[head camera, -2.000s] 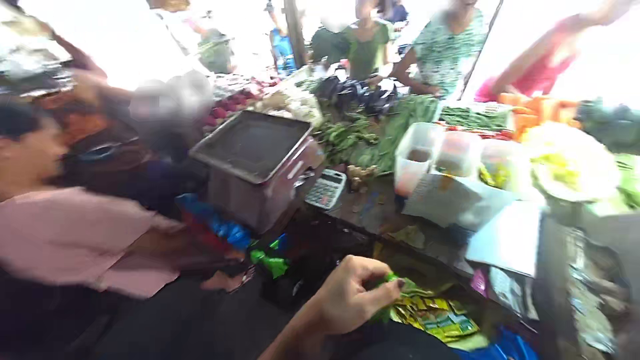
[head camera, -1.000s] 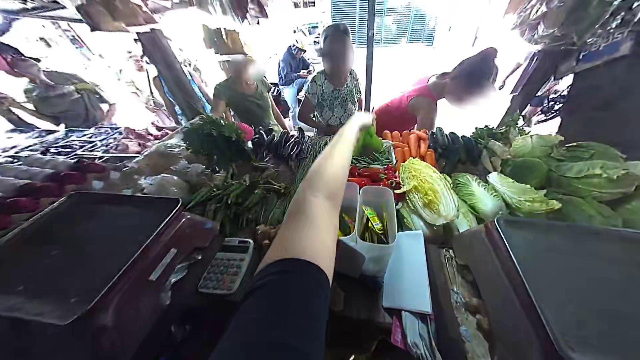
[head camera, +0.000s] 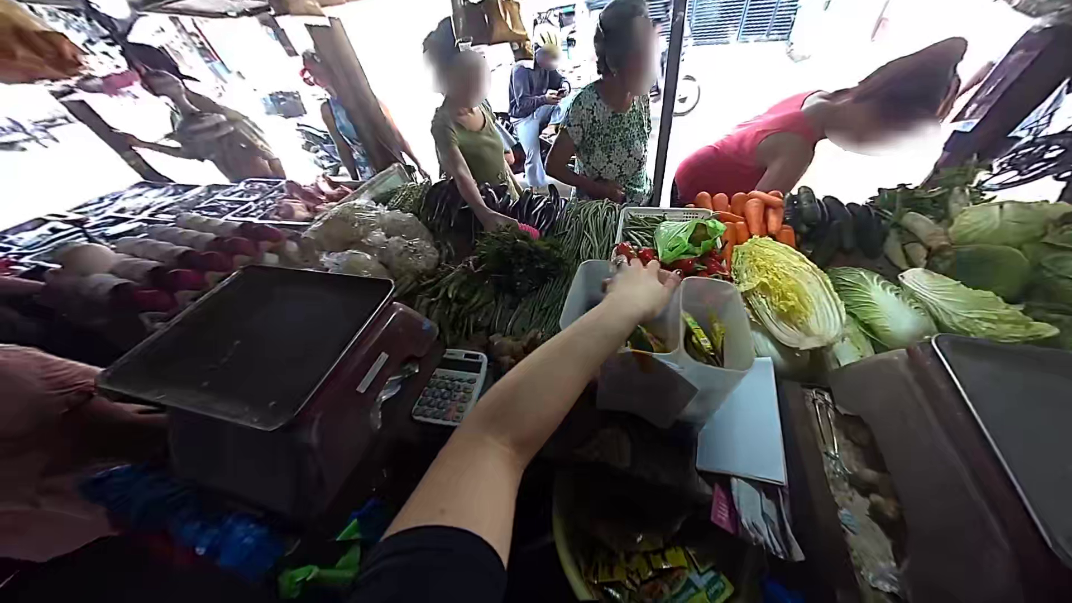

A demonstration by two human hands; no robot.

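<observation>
My left hand (head camera: 641,289) reaches out, palm down, over the rim of a translucent plastic container (head camera: 586,289), beside red tomatoes (head camera: 645,254). Most of its fingertips are hidden, so whether it grips anything cannot be told. Just beyond it to the right, a green plastic bag (head camera: 687,239) lies by the tomatoes. A second translucent container (head camera: 733,335) with small yellow-green packets stands alongside. A calculator (head camera: 450,387) lies left of my forearm. My right hand is not in view.
Weighing scales with flat trays (head camera: 260,339) (head camera: 1017,419) flank the counter. Halved napa cabbage (head camera: 791,293), carrots (head camera: 754,213), long beans (head camera: 586,230) and eggplants (head camera: 536,209) fill the far side. Several people stand beyond; one person's hand (head camera: 500,222) is among the greens.
My left hand has come back from farther out, over the produce, to the near containers. The green bag by it one second ago now lies apart from it. The view has turned since two seconds ago.
</observation>
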